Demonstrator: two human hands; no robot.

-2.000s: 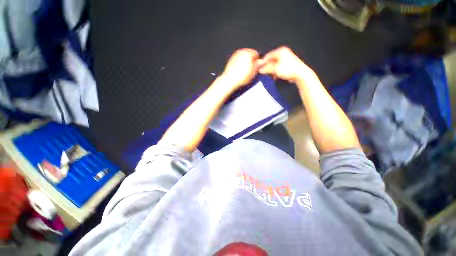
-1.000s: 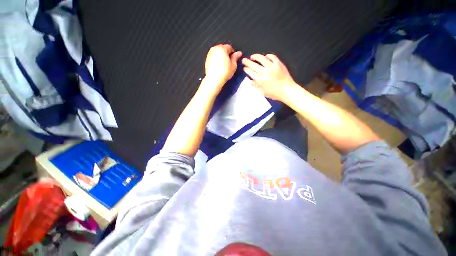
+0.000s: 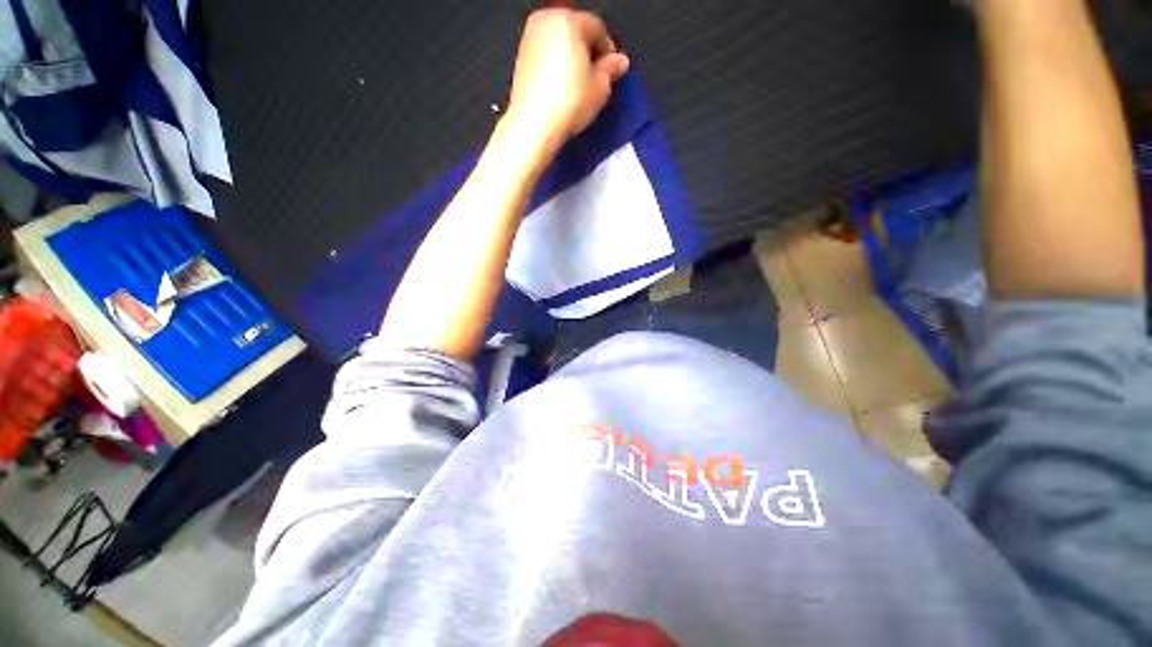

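A navy garment piece [image 3: 656, 171] with a pale grey-white patch [image 3: 596, 230] lies on the near edge of the black table [image 3: 783, 114], in front of my body. My left hand [image 3: 564, 66] is at its far end, fingers curled in and resting on the navy cloth; whether they pinch the cloth cannot be told. My right forearm reaches up along the right side, and my right hand is cut off by the top edge of the picture.
Pale and navy pieces [image 3: 177, 101] hang at the upper left. Below them is a blue-topped box [image 3: 152, 297] with paper scraps, a white roll [image 3: 109, 382] and a red bag [image 3: 36, 367]. A blue basket [image 3: 900, 272] is at the right, partly behind my right forearm.
My right hand has left the cloth and moved up and right, out of the picture. My left hand stays at the cloth's far end. The view has shifted.
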